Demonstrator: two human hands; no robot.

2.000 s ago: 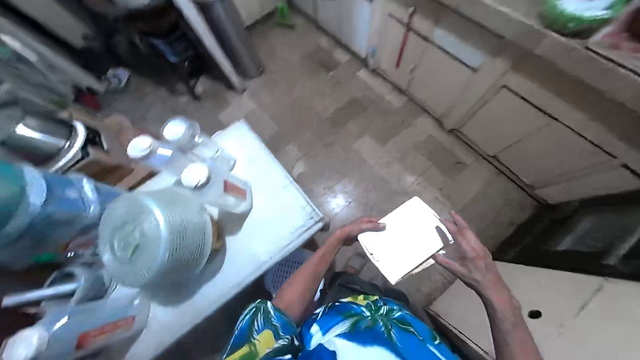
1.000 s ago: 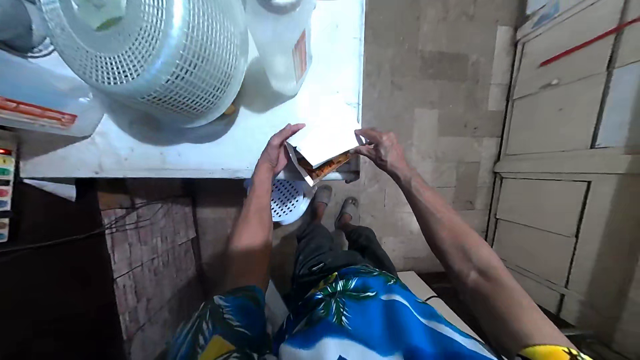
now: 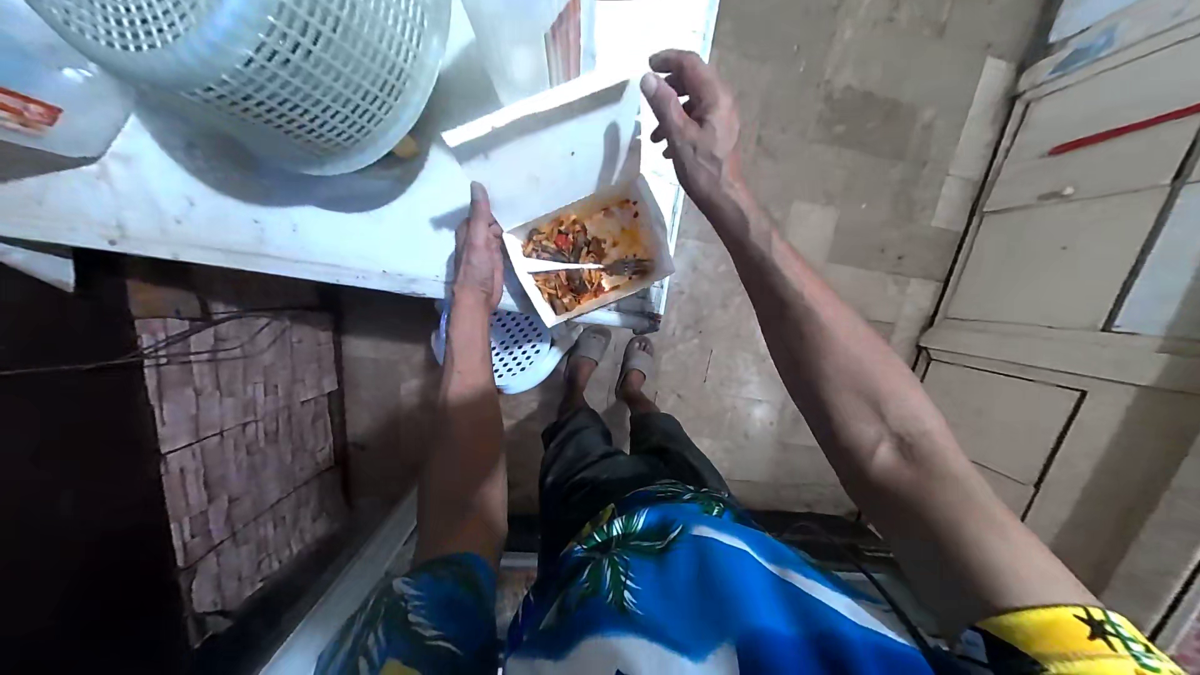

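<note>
A white paperboard food box [image 3: 661,230] stands with its lid [image 3: 562,141] folded back at the near right corner of a white table. Inside lie scraps of reddish-brown food [image 3: 567,239] and a fork [image 3: 600,267] with a white handle, its tines in the food. My left hand [image 3: 480,248] is on the box's left side, thumb up; its fingers are partly hidden. My right hand [image 3: 694,122] is raised beside the lid's right edge, fingers curled and apart, with nothing in it.
A translucent plastic basket [image 3: 309,84] and a plastic container [image 3: 516,47] stand on the white table [image 3: 281,234]. Below the table edge is a white perforated plastic seat or basket [image 3: 520,352]. Cabinets [image 3: 1041,253] line the right side, one bearing a red strip.
The lid, nearly closed a second ago, is now folded back and shows the food and fork. My right hand has let go of the box and moved up. The view has turned toward the table.
</note>
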